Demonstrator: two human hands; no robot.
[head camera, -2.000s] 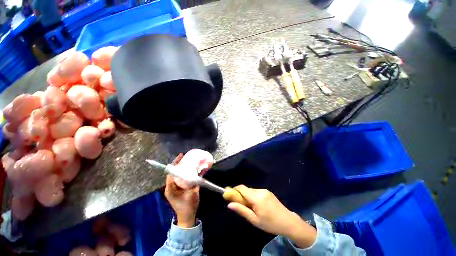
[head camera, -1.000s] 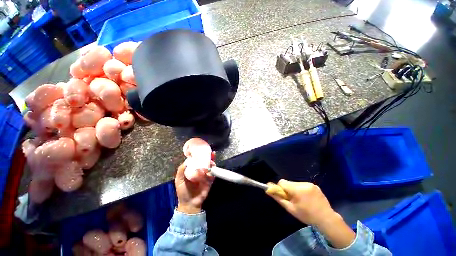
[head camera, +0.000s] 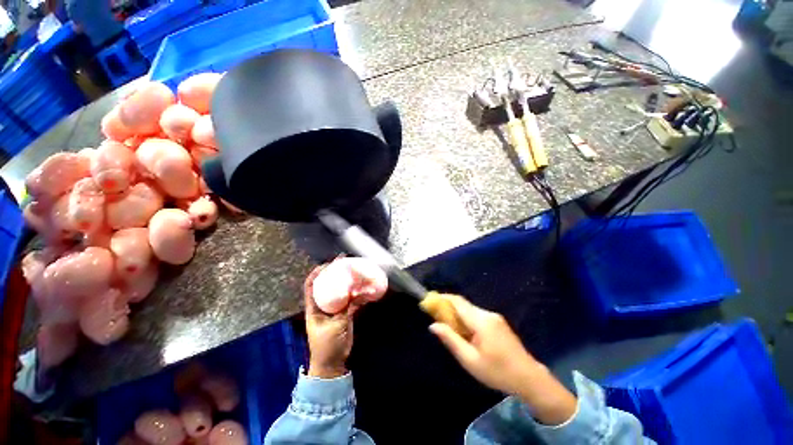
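My left hand (head camera: 329, 335) holds a pink hollow moulded part (head camera: 335, 286) at the bench's near edge, below the black round unit. My right hand (head camera: 487, 343) grips the short yellow handle of a hand tool (head camera: 372, 249). The tool's long silvery shaft points up and left, with its tip in front of the lower rim of the black unit. The shaft passes just above and right of the pink part; whether they touch cannot be told. My left fingers are partly hidden behind the part.
The black round unit (head camera: 291, 100) stands before my hands. A heap of pink parts (head camera: 130, 209) lies left. Two yellow-handled irons (head camera: 527, 143) rest on a stand at right. Blue crates stand at the back (head camera: 252, 39) and lower right (head camera: 648, 265); one below left (head camera: 261, 374) holds pink parts.
The tool has swung from pointing left at the part to pointing up-left above it. The pink part has turned in my left hand, now lying more sideways. The view has shifted slightly.
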